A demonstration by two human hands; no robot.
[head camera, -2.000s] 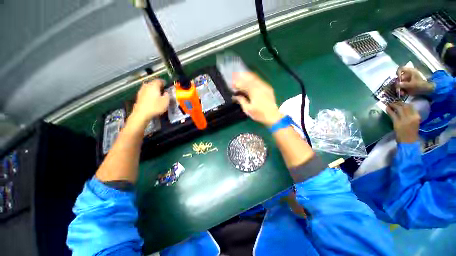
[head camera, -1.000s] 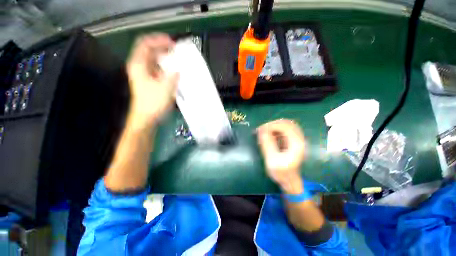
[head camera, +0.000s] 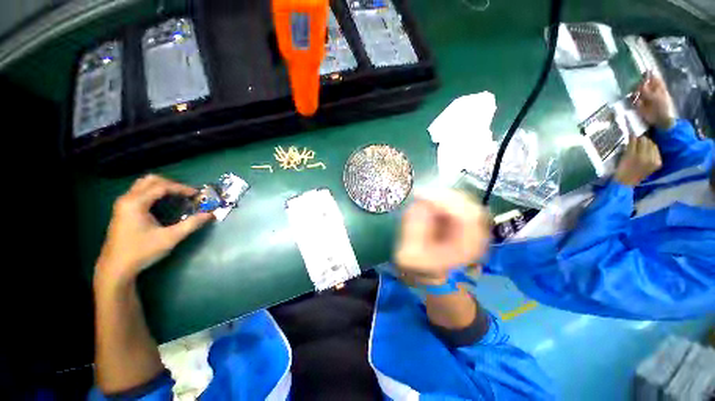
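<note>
A silver-white phone mid-frame (head camera: pixel 322 238) lies flat on the green mat near its front edge, touched by neither hand. My left hand (head camera: pixel 149 223) is left of it, thumb and forefinger at the small blue and white boards (head camera: pixel 228 196); whether they grip one is unclear. My right hand (head camera: pixel 440 233) is blurred, fingers curled, above the mat to the right of the mid-frame; its fingertips and any small thing in them cannot be made out. The round screw dish (head camera: pixel 379 178) sits between mid-frame and right hand, further back. The orange screwdriver (head camera: pixel 303 55) hangs above the frame tray.
The black frame tray (head camera: pixel 235 129) with several silver frames stands at the back left. Pale-yellow pieces (head camera: pixel 293 158) lie behind the mid-frame. White paper (head camera: pixel 464 129), a clear bag (head camera: pixel 521 174) and a hanging black cable (head camera: pixel 527 102) are at right, beside another worker's hands (head camera: pixel 639 160).
The mid-frame, carried by my left hand a second ago, now lies on the mat. My left hand has moved to the small boards. My right hand stays right of the work, blurred.
</note>
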